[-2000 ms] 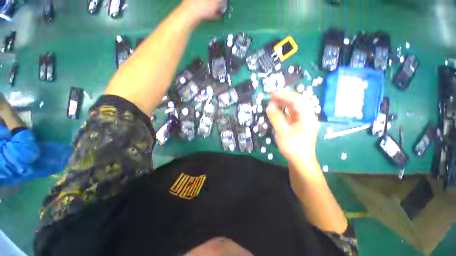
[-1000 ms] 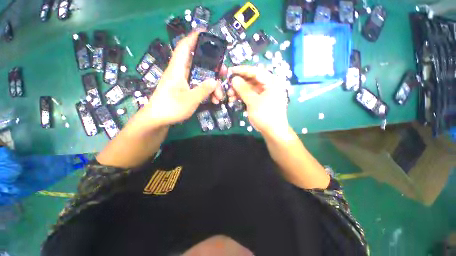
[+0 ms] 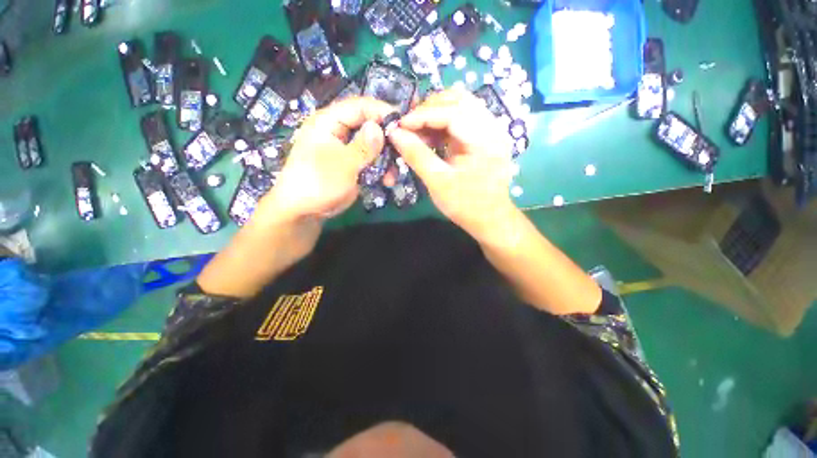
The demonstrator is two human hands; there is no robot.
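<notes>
My left hand (image 3: 327, 156) holds a black phone housing (image 3: 388, 85) in front of my chest, its top end tilted up past the fingers. My right hand (image 3: 461, 156) is against it, thumb and forefinger pinched on a small part (image 3: 391, 125) at the housing's middle. The part looks dark with a pale spot; its kind cannot be told. The fingers of both hands nearly touch and hide much of the housing.
Half-assembled phones (image 3: 266, 109) lie in groups left of and behind my hands. White discs (image 3: 511, 85) are scattered beside the blue tray (image 3: 587, 97), which holds white parts. Black stacked housings (image 3: 793, 98) stand far right, above an open cardboard box (image 3: 708, 255). Blue cloth shows at left.
My left hand went from reaching far forward to holding a phone housing at my chest. My right hand came in to meet it and now pinches a small part at the housing. The view shifted.
</notes>
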